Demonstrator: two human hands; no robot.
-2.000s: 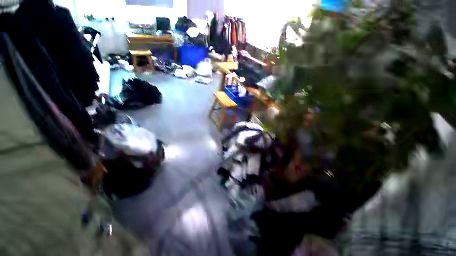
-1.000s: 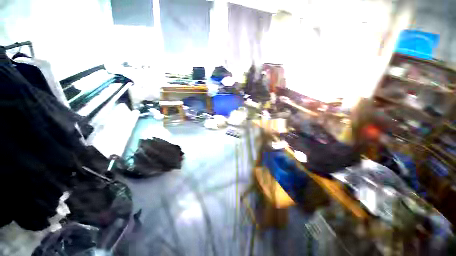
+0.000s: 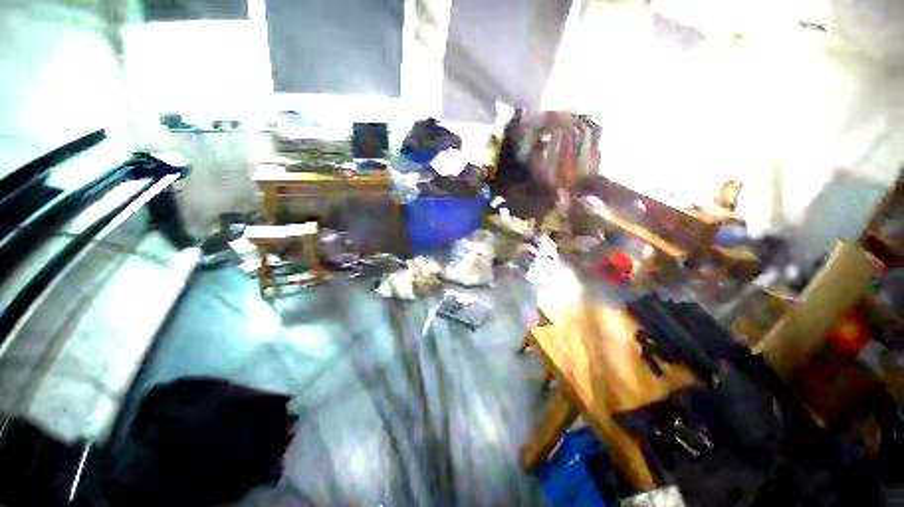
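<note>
Neither of my hands is in the picture. Nearest in front of me on the right is a wooden table [image 3: 585, 361] with black garments [image 3: 704, 337] lying over its right side. Small items that I cannot make out lie on the dark cloth near the bottom right. A dark heap [image 3: 213, 436], likely cloth or a filled bag, is on the floor at the lower left. The picture is blurred.
A wide plotter or printer [image 3: 94, 218] stands at the left. A desk [image 3: 327, 185], a stool [image 3: 282, 238] and a large blue container [image 3: 444, 220] are at the back. White bags [image 3: 471, 259] lie on the floor. A blue bag or bin [image 3: 575, 470] is under the table.
The view has moved forward into the room. The plant and the hanging dark garments have left the picture. The wooden table and the blue container now look nearer.
</note>
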